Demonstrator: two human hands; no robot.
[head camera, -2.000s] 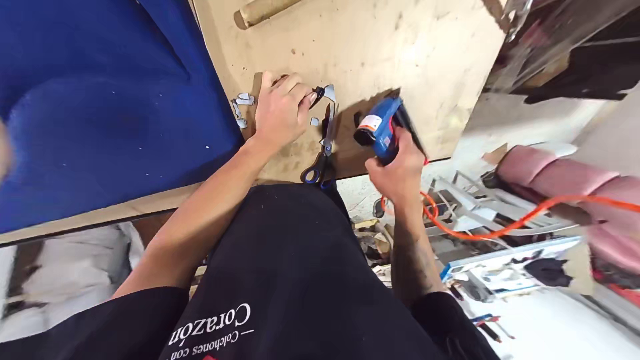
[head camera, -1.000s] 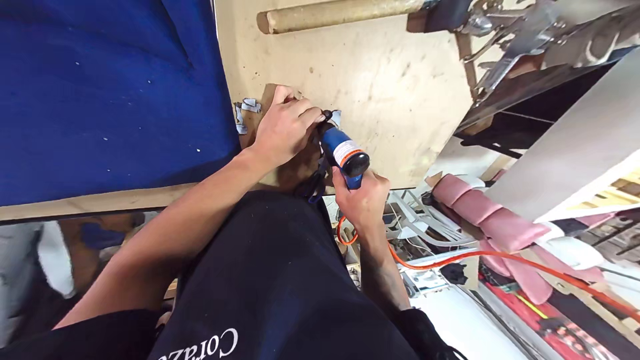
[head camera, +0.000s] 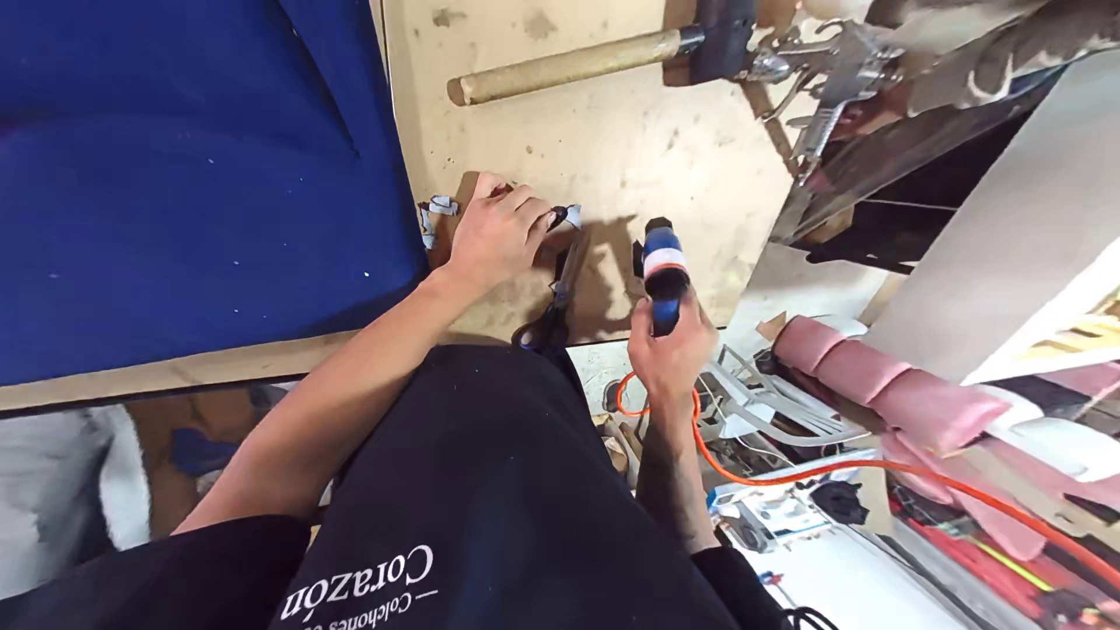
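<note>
My left hand (head camera: 500, 229) is closed around a small black item (head camera: 557, 217), mostly hidden by my fingers, above the wooden tabletop. A small pale scrap (head camera: 574, 216) shows beside it. My right hand (head camera: 672, 346) grips a blue and black pneumatic tool (head camera: 666, 262), likely a stapler, with a white and orange band; it is held apart from my left hand. Between my hands lies a pair of scissors (head camera: 564, 293), dark-handled, with the handles at the table's near edge. Several pale scraps (head camera: 440, 208) lie left of my left hand, next to blue fabric (head camera: 192, 192).
A mallet with a wooden handle (head camera: 573, 66) lies across the far part of the table. Beyond it at right is a metal spray gun (head camera: 831, 79). An orange hose (head camera: 814, 470) runs off to the right, past pink padded cushions (head camera: 892, 381) and white chair frames (head camera: 779, 411).
My right hand brought the blue tool over to my left hand a second ago, and has now moved it back to the right. My left hand has stayed near the scraps.
</note>
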